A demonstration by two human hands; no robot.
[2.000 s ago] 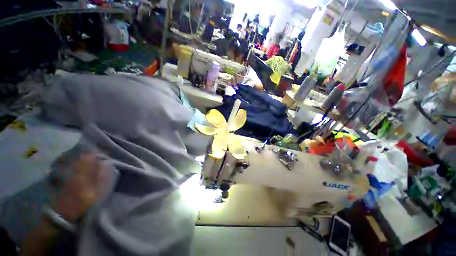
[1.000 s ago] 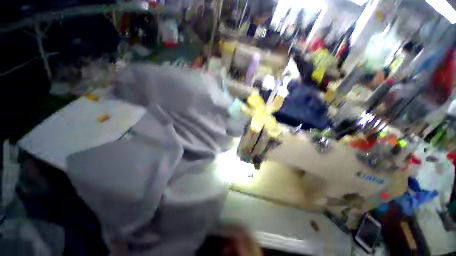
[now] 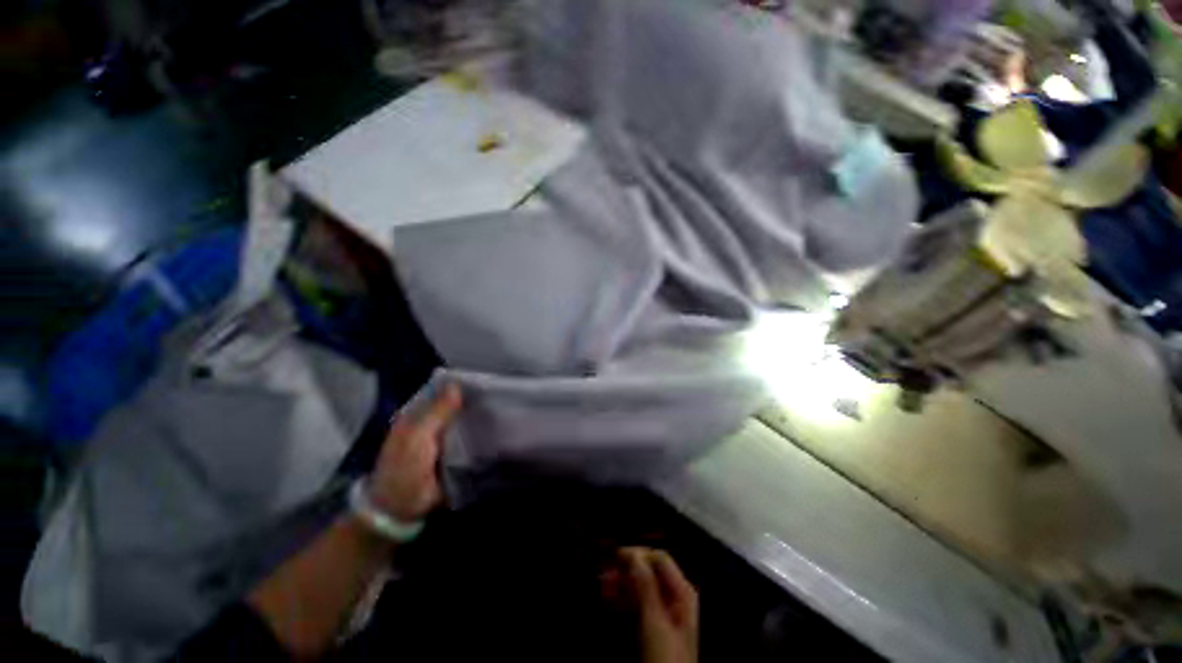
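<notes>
A grey fabric panel (image 3: 583,421) hangs over the table's front edge and runs to the brightly lit needle area (image 3: 849,389) of the sewing machine (image 3: 933,304). My left hand (image 3: 417,456), with a pale band at the wrist, grips the panel's left corner. My right hand (image 3: 659,589) is at the bottom centre, below the fabric and apart from it, blurred, with its fingers curled; whether it holds anything is unclear. More grey fabric (image 3: 726,143) is heaped behind, with a pale blue-green tag (image 3: 858,162) on it.
A white extension board (image 3: 415,156) with yellow tape scraps lies at the left. A blue basket (image 3: 117,337) with grey and white pieces stands at lower left. A yellow petal-shaped object (image 3: 1031,194) sits on the machine head. Dark cloth lies at upper right.
The view has swung left and down, bringing the blue basket into clear view. My left hand now grips the panel's left corner. My right hand shows more clearly below the fabric.
</notes>
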